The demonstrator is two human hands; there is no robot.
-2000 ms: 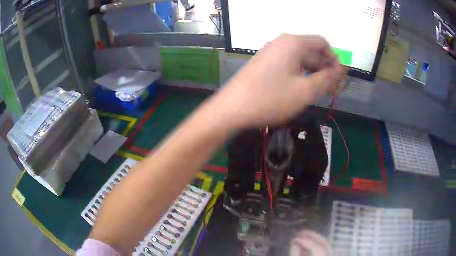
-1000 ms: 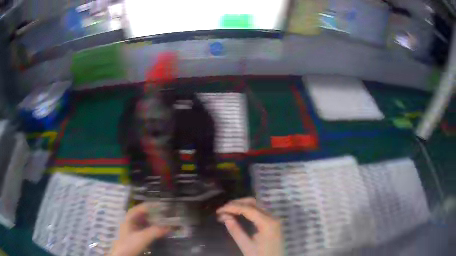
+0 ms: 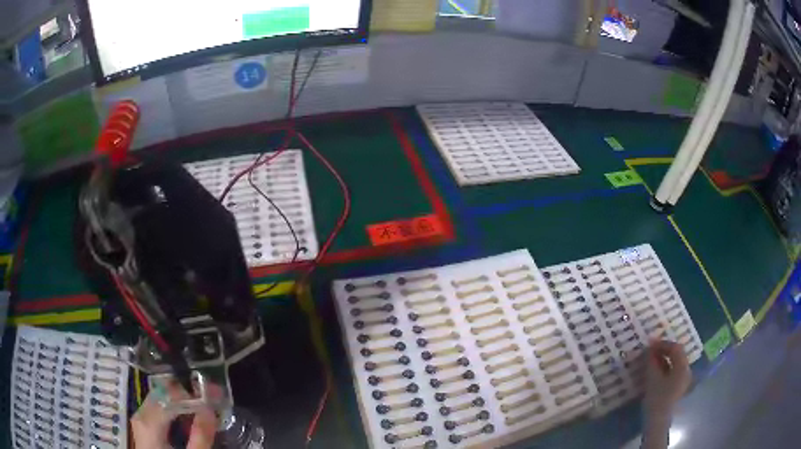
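The black test fixture (image 3: 176, 232) stands at the left, its red clamp handle (image 3: 119, 131) standing up. My left hand (image 3: 176, 427) is at the bottom edge, partly cut off, with fingertips at the clear and metal nest (image 3: 189, 386) at the fixture's front; whether they grip anything is hidden. My right hand (image 3: 667, 381) is over the lower right part of the far right parts tray (image 3: 645, 298), fingertips close together; I cannot tell if a flex circuit is between them. A larger tray (image 3: 465, 351) of flex circuits in columns overlaps that tray.
Other parts trays lie left of the fixture (image 3: 66, 386), behind it (image 3: 290, 188) and at the back (image 3: 496, 140). Red and black wires (image 3: 338, 180) loop behind the fixture. A red label (image 3: 406, 230) is on the mat. A monitor (image 3: 220, 35) and a white tube (image 3: 711, 110) stand behind.
The view has swung right, so the fixture now sits further left. My right hand has moved from near the fixture to the far right tray. My left hand stays at the nest.
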